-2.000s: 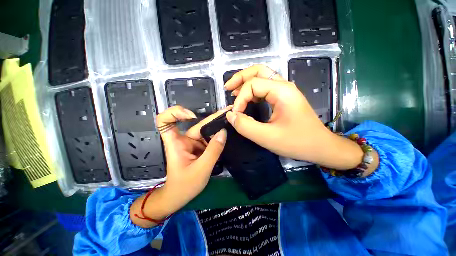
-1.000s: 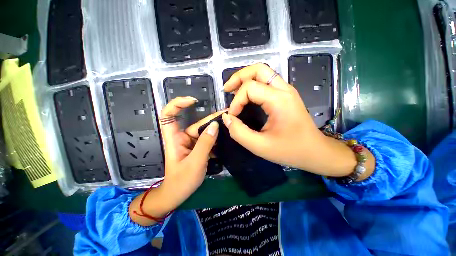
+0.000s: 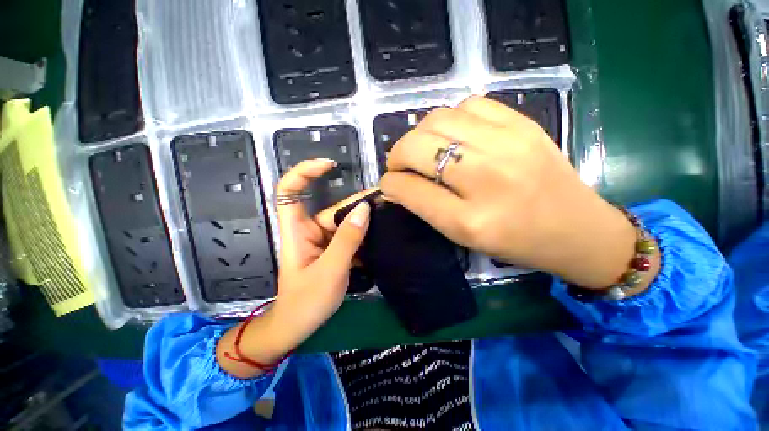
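Observation:
A black phone housing is held tilted above the front edge of the clear blister tray. My left hand grips its upper left end between thumb and fingers, with a small patch of thin dark lines on the raised index finger. My right hand is bent over the housing's top edge, its fingertips together at that edge; whether a strip is between them is hidden. Other black housings lie in the tray pockets; one back-row pocket is empty and ribbed.
A yellow liner sheet with dark lines lies at the left edge on the green surface. Clear plastic with dark housings stands at the far right. Blue cloth shows at the right edge.
My right hand has turned over, its back now facing up, with its fingertips still at the housing's top edge. The housing's lower end has shifted slightly left. My left hand keeps its grip.

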